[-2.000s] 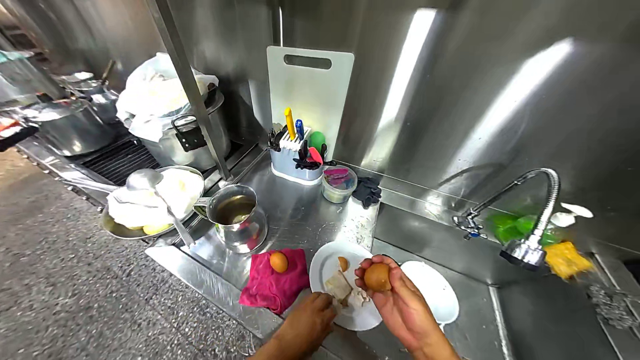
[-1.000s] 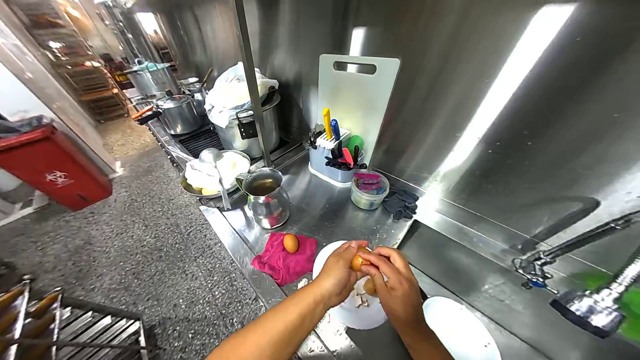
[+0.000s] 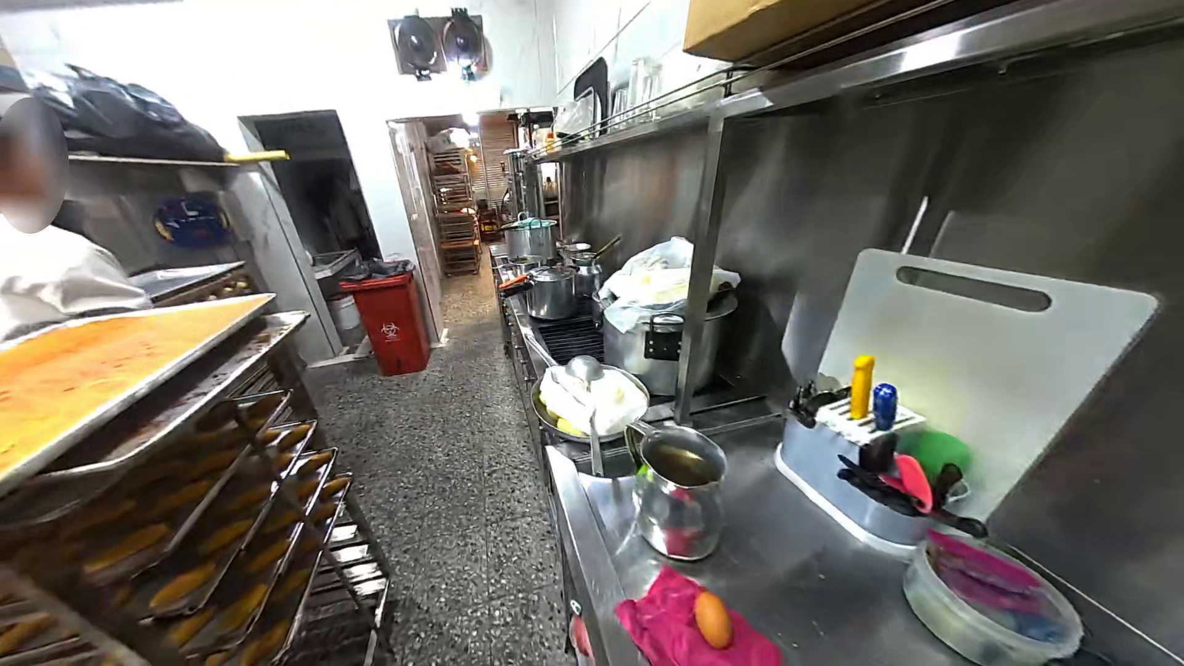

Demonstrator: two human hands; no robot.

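Neither my left hand nor my right hand shows in the head view now. A brown egg [image 3: 713,620] rests on a crumpled pink cloth [image 3: 689,642] at the counter's front edge. Just behind them stands a steel pitcher [image 3: 679,518] with dark liquid in it. To the right are a grey knife holder [image 3: 846,476] with knives and utensils, and a round plastic tub [image 3: 990,606] with pink and blue things inside. The white plate is outside the view.
A white cutting board [image 3: 990,361] leans on the steel wall. A pan with a ladle [image 3: 585,370] and a large pot [image 3: 647,347] stand on the stove. At left are a rack of trays [image 3: 185,527], a person in white [image 3: 55,268] and a red bin [image 3: 388,324].
The view has swung up and left. Both hands, seen at a brown egg over the plate a second ago, have left the picture. The egg on the pink cloth has not plainly moved.
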